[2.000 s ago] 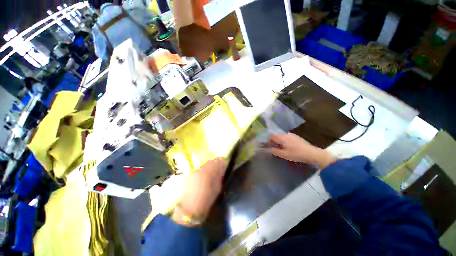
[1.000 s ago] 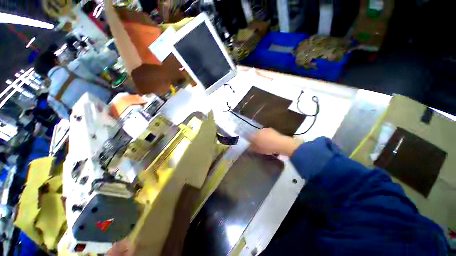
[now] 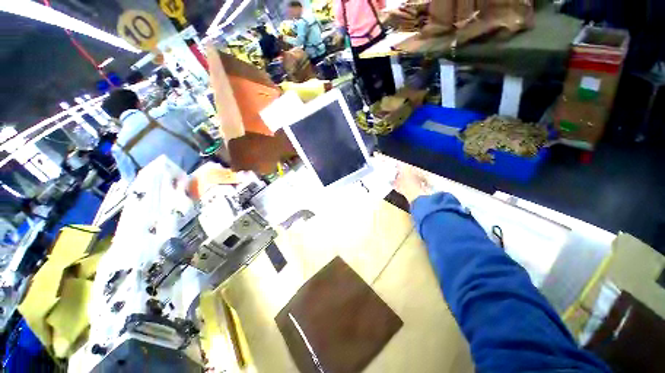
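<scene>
A tan panel (image 3: 430, 306) lies spread across the middle of the white table, in front of the sewing machine. A brown patch (image 3: 339, 317) with a pale slot line is on it, and a small black strip (image 3: 276, 256) sits near its machine-side edge. My right hand (image 3: 412, 182) is at the panel's far edge, beside the screen; it is overexposed, and I cannot tell whether its fingers grip anything. Part of a dark brown piece (image 3: 397, 199) shows just below that hand. My left hand is out of the picture.
The sewing machine's white arm (image 3: 138, 218) and dark front cover (image 3: 149, 357) stand left. The screen (image 3: 329, 142) is behind the panel. Another panel with a brown patch (image 3: 625, 331) lies far right. Crumpled yellow pieces (image 3: 58, 284) are at left. Blue bins (image 3: 437, 131) and people are beyond.
The tan panel, raised beside the machine a second ago, is now spread flat and covers the dark plate. My right hand has moved farther away, towards the screen. My left hand has left the view.
</scene>
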